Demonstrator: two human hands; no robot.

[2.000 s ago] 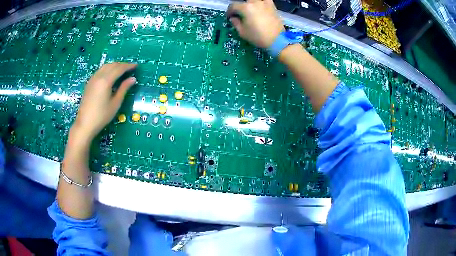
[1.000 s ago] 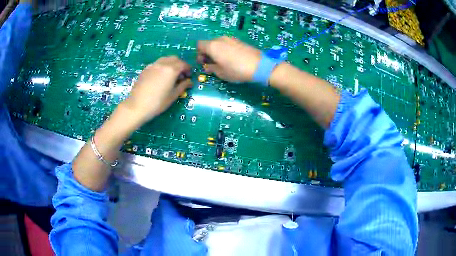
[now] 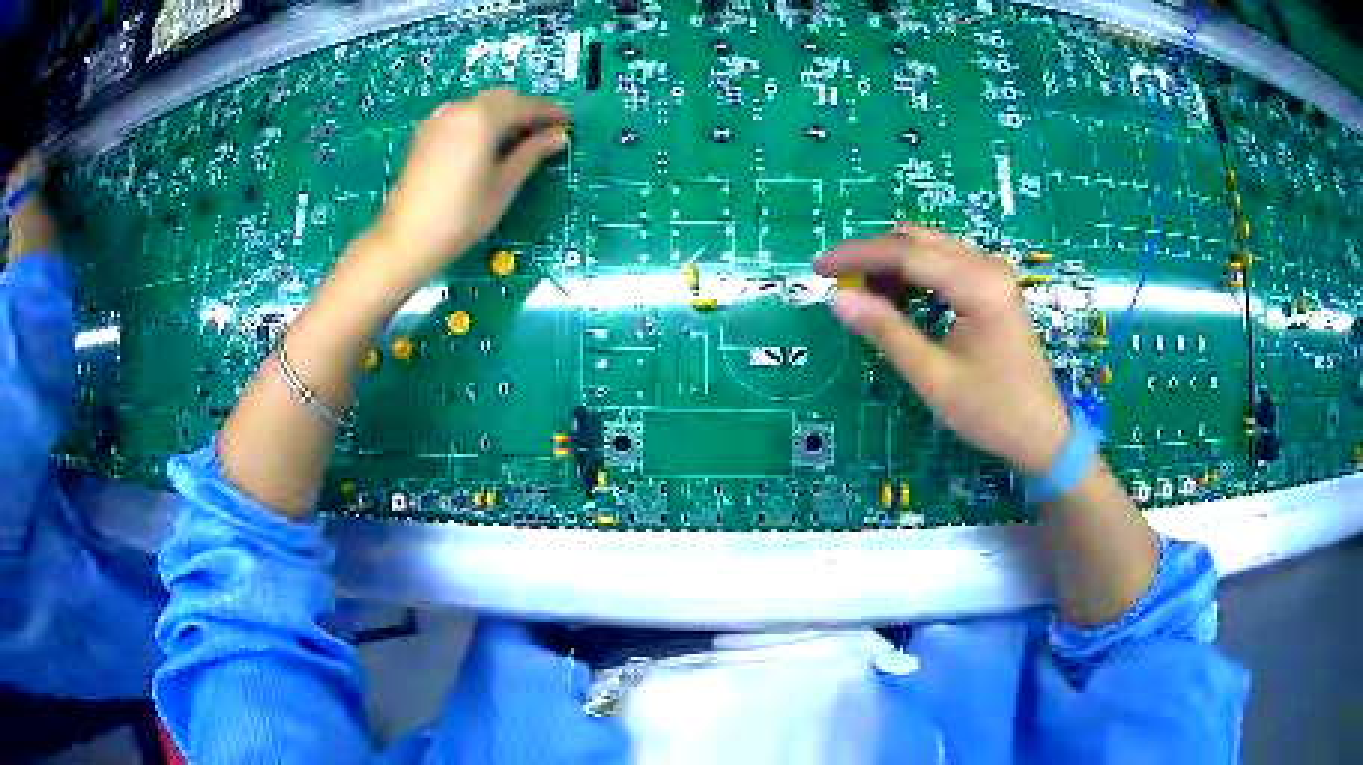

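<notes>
A large green printed circuit board [image 3: 673,448] lies across the bench in front of me. My left hand [image 3: 456,180] is above its left middle part, thumb and fingertips pinching a small yellow component [image 3: 564,135]. My right hand [image 3: 964,329] is over the right middle part, with a small yellow component [image 3: 851,281] between thumb and fingers. Round yellow disc components [image 3: 504,262] stand on the board below my left hand. Small yellow parts [image 3: 695,281] sit between my hands. A tall thin black part [image 3: 586,446] stands near the front edge.
The white bench edge [image 3: 673,575] runs along the front, and another rail runs behind the board. Another person's blue sleeve [image 3: 53,374] and hand [image 3: 30,209] are at the left edge. Dark bins with parts [image 3: 97,53] are at the back left. A thin blue cord crosses the board at right.
The view has shifted over the board. My hands, close together a second ago, are now apart: the left farther back, the right lower and to the right. The bin of loose yellow parts has left the view.
</notes>
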